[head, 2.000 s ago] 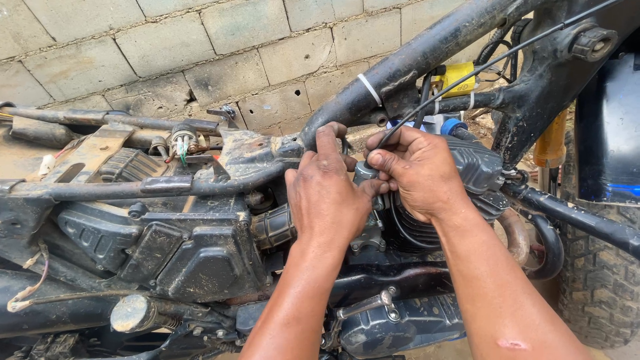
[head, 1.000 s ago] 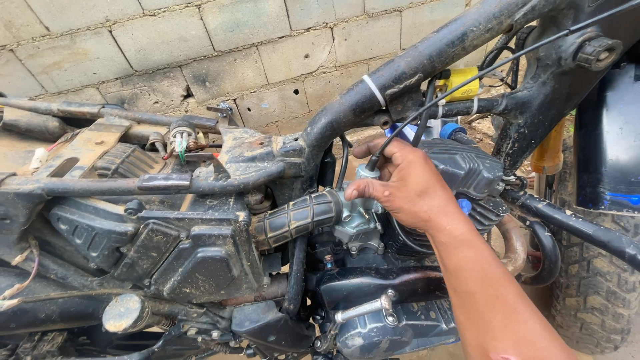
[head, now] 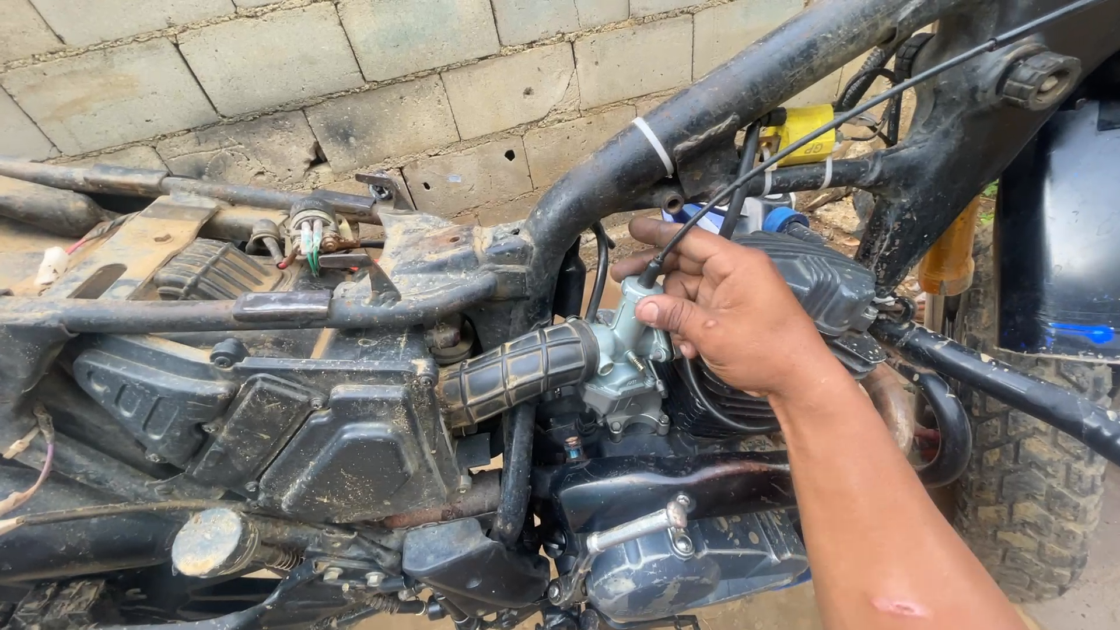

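My right hand (head: 713,306) rests around the top of the silver carburetor (head: 619,376), thumb on its near side and fingers spread behind the cap. A black throttle cable (head: 787,157) enters the carburetor's top between my fingers and runs up to the right past the frame tube. The ribbed rubber intake boot (head: 521,369) meets the carburetor's left side. To the right of it lies the finned engine cylinder (head: 717,402), partly behind my wrist. A thin black hose (head: 601,271) curves up behind the carburetor. My left hand is out of view.
The motorcycle's thick black frame tube (head: 612,179) crosses above my hand. On the left are the black airbox cover (head: 350,446) and exposed wiring connectors (head: 312,232). Below are the kick-start lever (head: 634,528) and engine case (head: 656,569). A block wall (head: 420,44) stands behind, a knobby tire (head: 1032,472) at right.
My left hand was at the carburetor top beside my right hand two seconds ago; it has left the view, uncovering the boot and carburetor. My right hand stays at the carburetor top.
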